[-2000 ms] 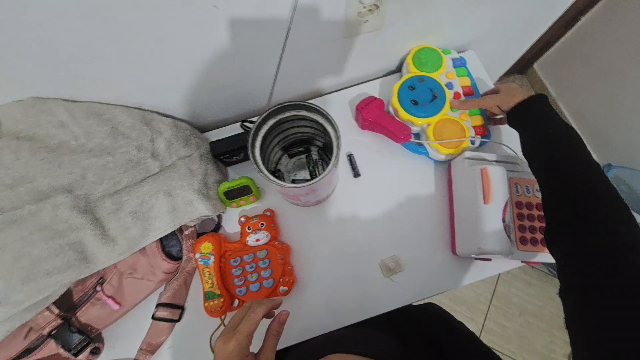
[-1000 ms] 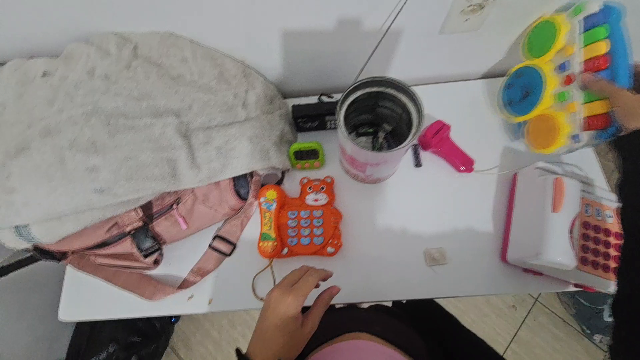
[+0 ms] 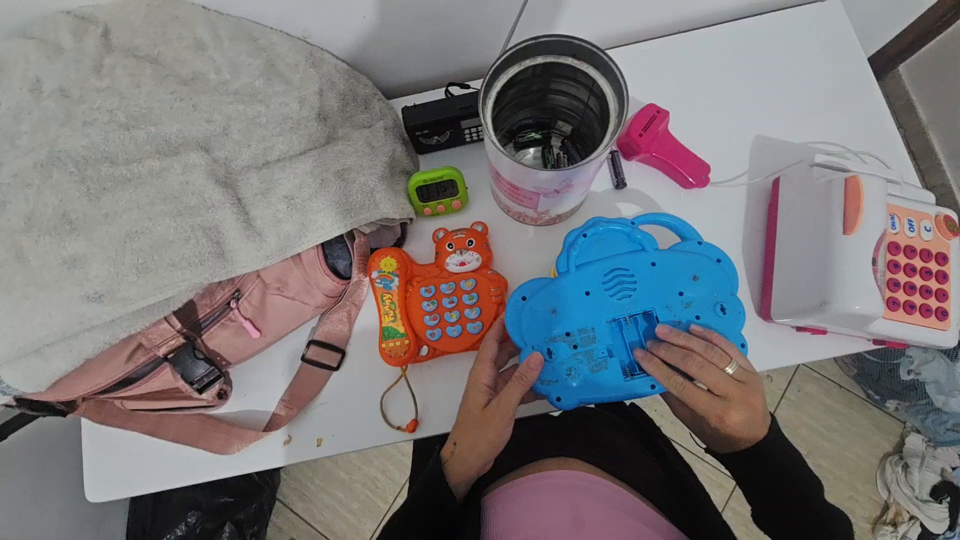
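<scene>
A blue plastic musical toy (image 3: 600,300) lies face down at the table's front edge, its battery compartment (image 3: 636,343) uncovered, with no batteries seen inside. My left hand (image 3: 491,397) grips the toy's left edge, thumb on its back. My right hand (image 3: 705,382), with a ring on one finger, rests on the toy, fingertips at the compartment's right side. Behind the toy stands a metal can (image 3: 536,191) with several batteries (image 3: 551,154) inside. One battery (image 3: 617,169) lies beside the can, next to a pink toy scanner (image 3: 664,150). An orange toy phone (image 3: 450,300) lies left of my left hand.
A white toy cash register (image 3: 817,255) stands at the right, joined by a cord to the scanner. A green digital timer (image 3: 438,192) and a black radio (image 3: 442,124) are left of the can. A grey cloth (image 3: 195,150) covers part of a pink bag (image 3: 277,300) on the white table (image 3: 150,465).
The musical toy has come from the far right to the front edge and been turned face down. Both my hands are now on it; earlier only my right hand touched it.
</scene>
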